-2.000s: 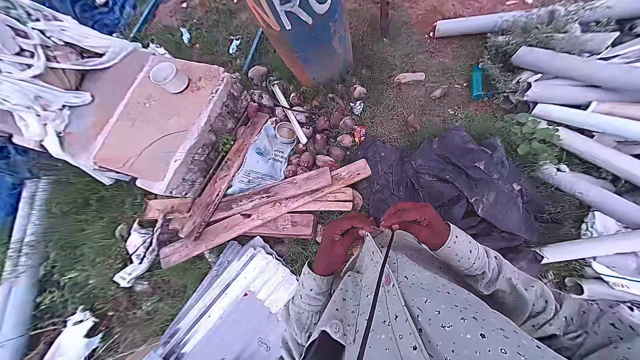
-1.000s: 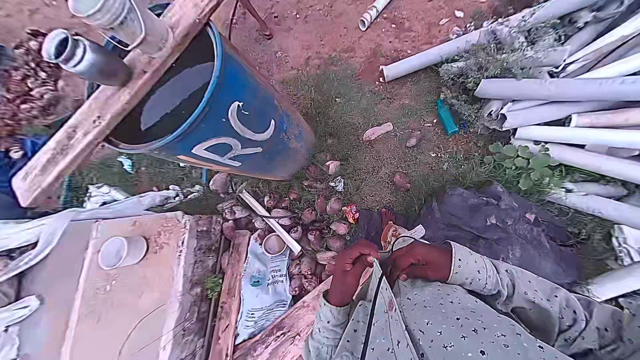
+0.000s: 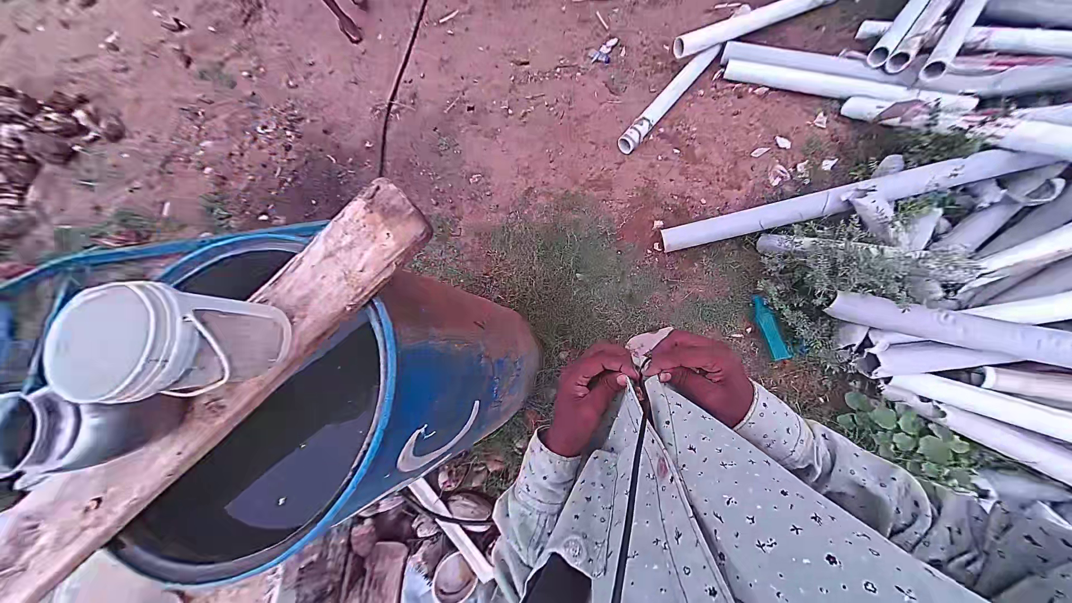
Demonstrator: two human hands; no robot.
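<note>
A pale shirt with small dark prints [image 3: 754, 502] covers my front and arms, its front edges running down from my fingers. My left hand [image 3: 589, 394] pinches one front edge near the top between thumb and fingers. Close beside it, my right hand [image 3: 702, 374] pinches the opposite edge near the collar [image 3: 647, 342]. The two hands nearly touch. A thin black cord [image 3: 630, 511] hangs down between the shirt edges. Whether a button is between my fingers cannot be told.
At left stands a blue drum [image 3: 452, 368] holding dark liquid, with a wooden plank [image 3: 335, 260] across its top. A lidded plastic bucket [image 3: 117, 342] and a metal pot [image 3: 92, 431] rest on the plank. White pipes [image 3: 946, 327] lie piled at right, near a teal bottle [image 3: 770, 328].
The view has swung a lot toward the drum and the open ground. Both hands remain at the shirt's front edges, close together throughout.
</note>
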